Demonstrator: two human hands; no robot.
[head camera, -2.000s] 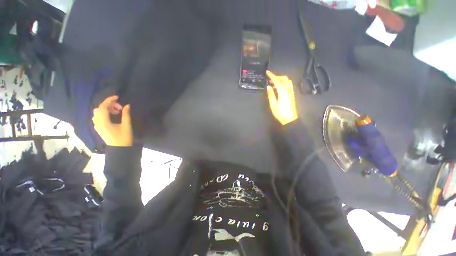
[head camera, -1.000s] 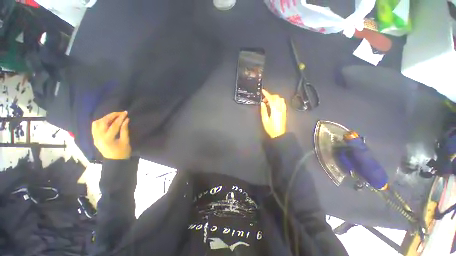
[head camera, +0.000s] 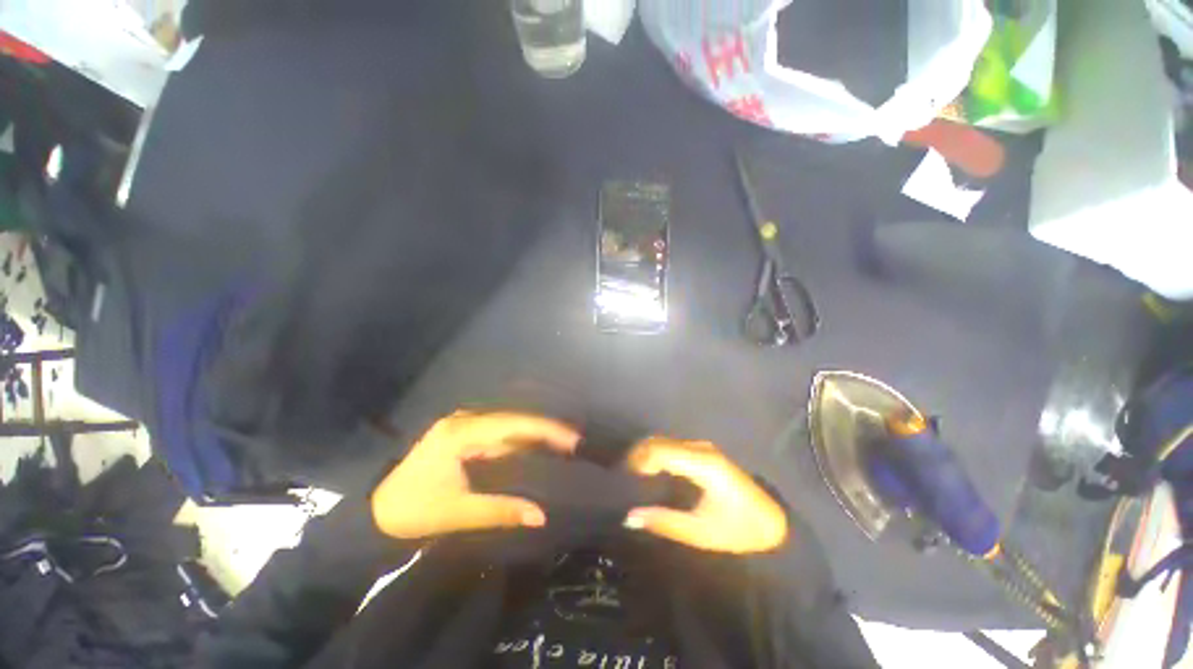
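My left hand (head camera: 451, 484) and my right hand (head camera: 713, 497) face each other close in front of my body, above the table's near edge. Their thumbs and fingers are curved apart. A small dark patch, perhaps black cloth (head camera: 602, 451), lies between the fingertips; against the dark background I cannot tell if either hand grips it. The smartphone (head camera: 632, 261) lies beyond them on the dark table cover (head camera: 523, 314), glare on its lower screen. The steam iron (head camera: 850, 438) with its blue-wrapped handle stands to the right, touched by neither hand.
Black shears (head camera: 772, 268) lie right of the phone. A clear bottle (head camera: 552, 39), a white bag with red lettering (head camera: 733, 79), a green packet (head camera: 1014, 72) and a white box (head camera: 1106, 170) stand at the far side. Black and navy cloth (head camera: 196, 392) hangs over the left edge.
My right hand has left the phone and my left hand has left the left-hand cloth; both have come together before my body. The view has shifted, showing more of the far edge.
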